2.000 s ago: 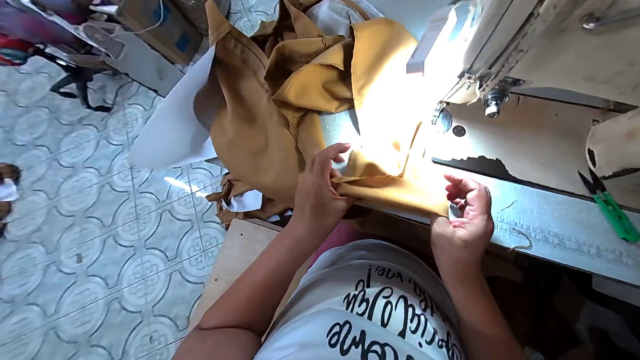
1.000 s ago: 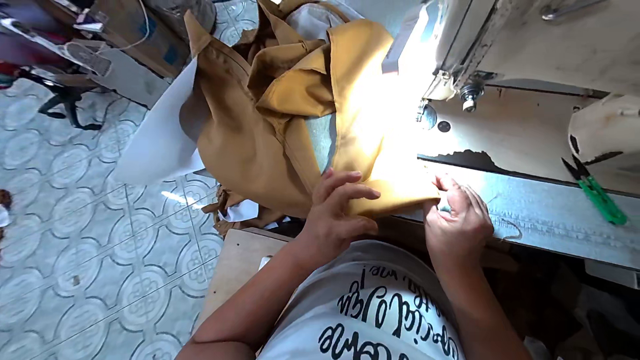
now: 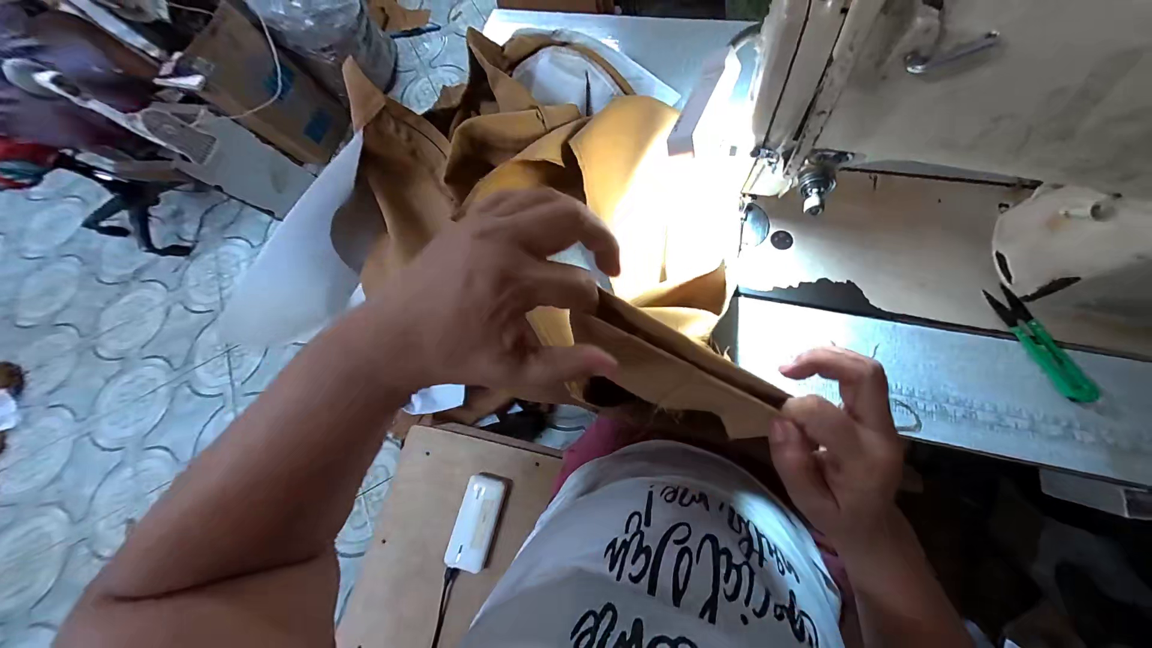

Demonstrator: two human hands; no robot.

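Mustard-brown fabric [image 3: 513, 135] lies bunched on the sewing machine's table, and its near edge hangs over the front, above my lap. My right hand [image 3: 837, 432] pinches one end of a folded edge between thumb and fingers. My left hand [image 3: 513, 297] is at the other end of that fold, its fingers spread and curled; whether it grips the cloth I cannot tell. The head of an industrial sewing machine [image 3: 945, 99] stands to the right of the fabric, its lamp glare whitening part of the cloth. White material [image 3: 301, 252] hangs at the left side of the fabric.
Green-handled thread snips [image 3: 1053, 355] lie at the right of the metal table edge [image 3: 972, 387]. A white device with a cable [image 3: 477, 522] rests on a wooden surface [image 3: 396, 531] at lower left. A cardboard box [image 3: 270, 90] stands at upper left, above the tiled floor [image 3: 135, 387].
The folded fabric edge has been lifted off the table toward my body. My left hand has risen from lying flat on the cloth. My right hand keeps its pinch.
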